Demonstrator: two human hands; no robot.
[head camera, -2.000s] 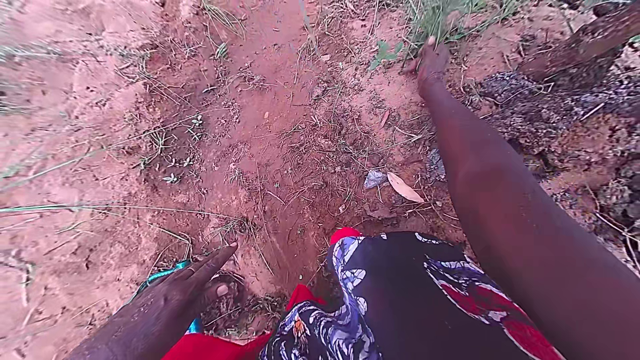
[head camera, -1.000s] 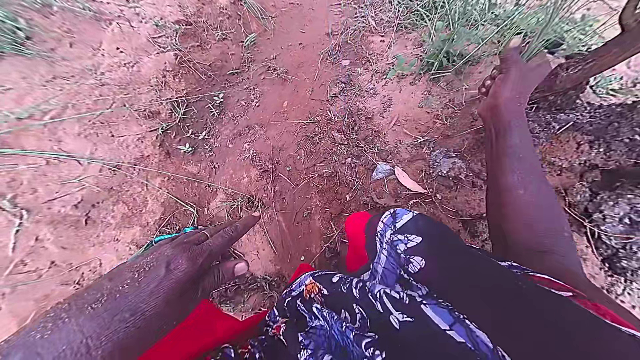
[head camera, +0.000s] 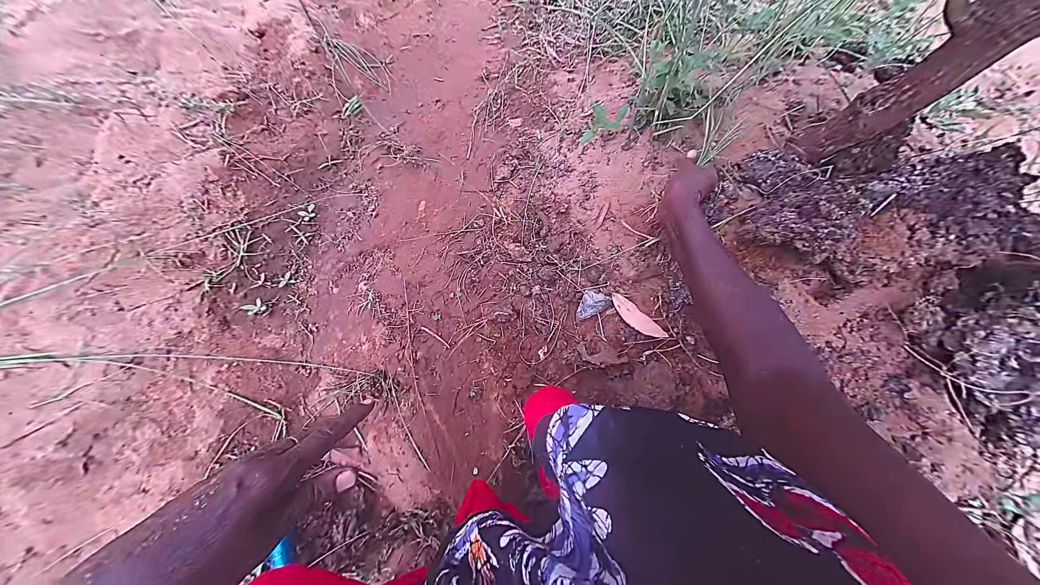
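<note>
My right hand (head camera: 689, 183) is at the base of a tuft of green grass (head camera: 674, 81) at the upper right, its fingers curled round some of the blades. My left hand (head camera: 313, 463) is low at the left, above the soil, with the index finger stretched out and the thumb apart from it; nothing shows in its grip. Beneath its wrist a bit of a turquoise thing (head camera: 282, 552) shows, mostly hidden. Patterned dark cloth (head camera: 650, 487) and red cloth (head camera: 546, 406) cover my lap and legs.
Reddish bare soil (head camera: 439, 211) bears dry stalks and small weeds. A woody stem (head camera: 910, 97) slants across the upper right above dark, crumbly clumps (head camera: 991, 325). A dry leaf (head camera: 639, 315) lies beside a small grey scrap (head camera: 593, 304). Long grass blades (head camera: 162, 355) reach in from the left.
My right hand was open and raised near the woody stem a second ago; it has come down leftward to the grass base and closed. My left hand has stayed low at the left.
</note>
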